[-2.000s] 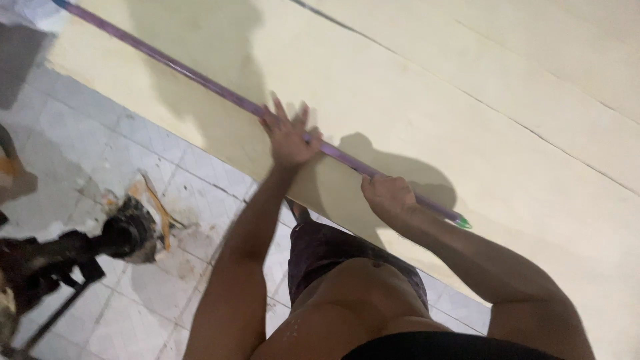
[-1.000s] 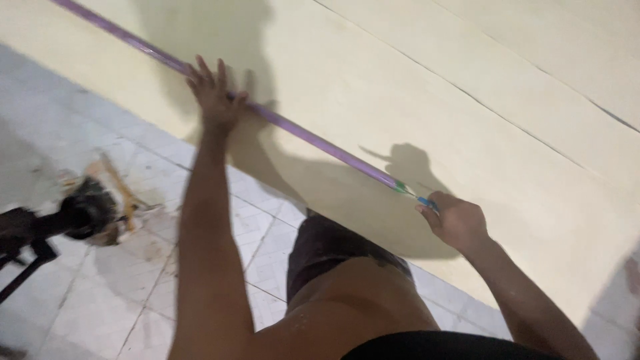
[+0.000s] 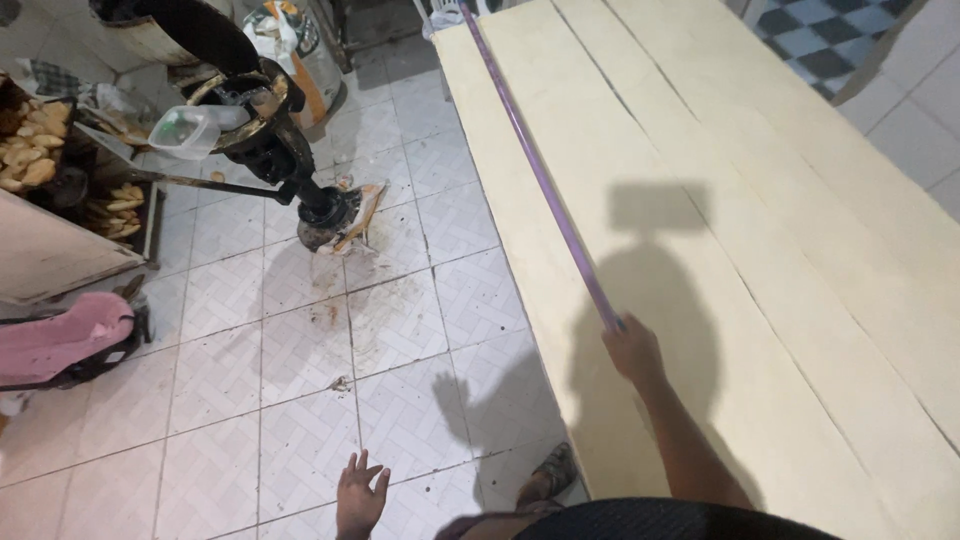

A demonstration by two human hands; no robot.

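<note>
A long purple pole (image 3: pixel 541 176) lies along a large pale yellow sheet of dough or similar material (image 3: pixel 750 360), which shows several dark lines running lengthwise. My right hand (image 3: pixel 635 349) is closed around the near end of the pole and hides its tip. The far end reaches the top edge of the view. Away from the pole, my left hand (image 3: pixel 361 491) is raised over the tiled floor at the bottom, its fingers apart and holding nothing. Whether the right hand also holds the small blue thing seen earlier is hidden.
On the left a black metal machine (image 3: pixel 300 172) stands on the floor, with a clear plastic container (image 3: pixel 184 133) on it. Shelves of bread-like pieces (image 3: pixel 34 142), a pink seat (image 3: pixel 67 337) and a white sack (image 3: pixel 296 60) are near. A sandalled foot (image 3: pixel 555 471) stands beside the table.
My left hand has come off the pole and is over the floor. My right hand now grips the pole's near end, where a blue object was held beside it earlier. The view has swung left.
</note>
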